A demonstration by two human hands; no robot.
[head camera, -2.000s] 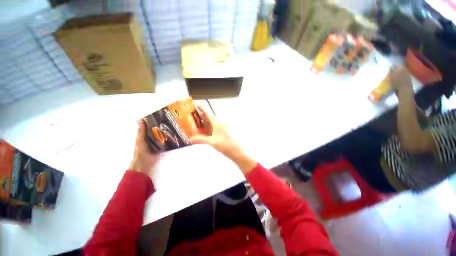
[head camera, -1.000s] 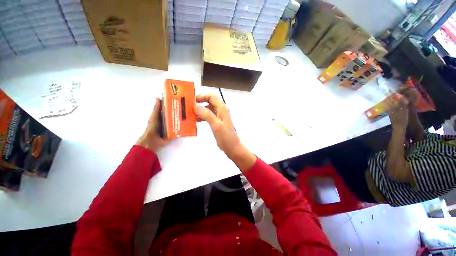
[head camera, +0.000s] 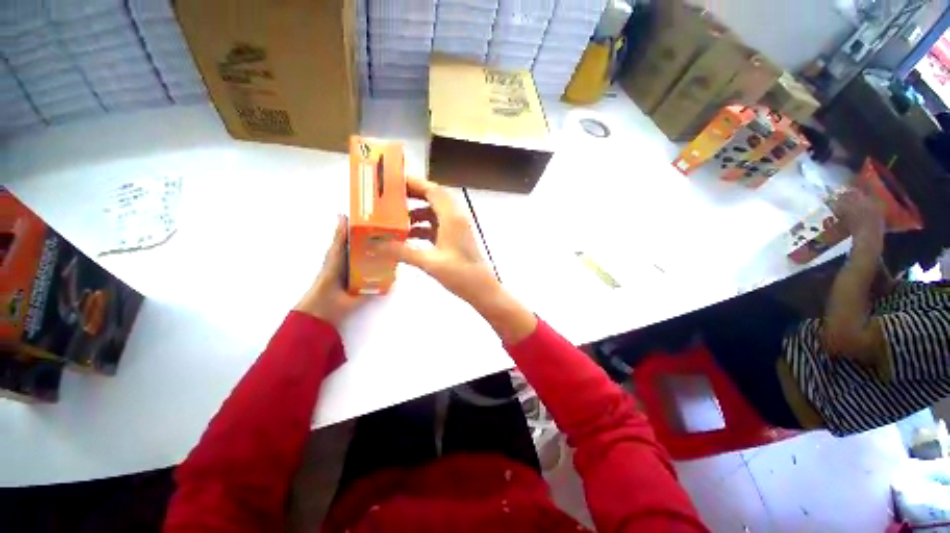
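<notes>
An orange retail box (head camera: 376, 213) is held upright above the white table, its orange top with a dark slot and an orange side facing me. My left hand (head camera: 335, 283) grips it from the left and below; most of its fingers are hidden behind the box. My right hand (head camera: 448, 242) is at the box's right side, fingers curled and fingertips against it. A small plain brown carton (head camera: 490, 104) lies behind with its dark open end towards me.
Large retail boxes (head camera: 63, 297) stand at left. A tall brown carton (head camera: 273, 78), marked sheet (head camera: 144, 213), tape roll (head camera: 594, 127) and thin yellow-green strip (head camera: 598, 270) are on the table (head camera: 240, 385). At right, another person (head camera: 859, 344) handles a box beside a red stool (head camera: 693, 401).
The box has tilted so its orange side below the slotted top now shows. My right hand has shifted slightly beside it. The other person's box has turned.
</notes>
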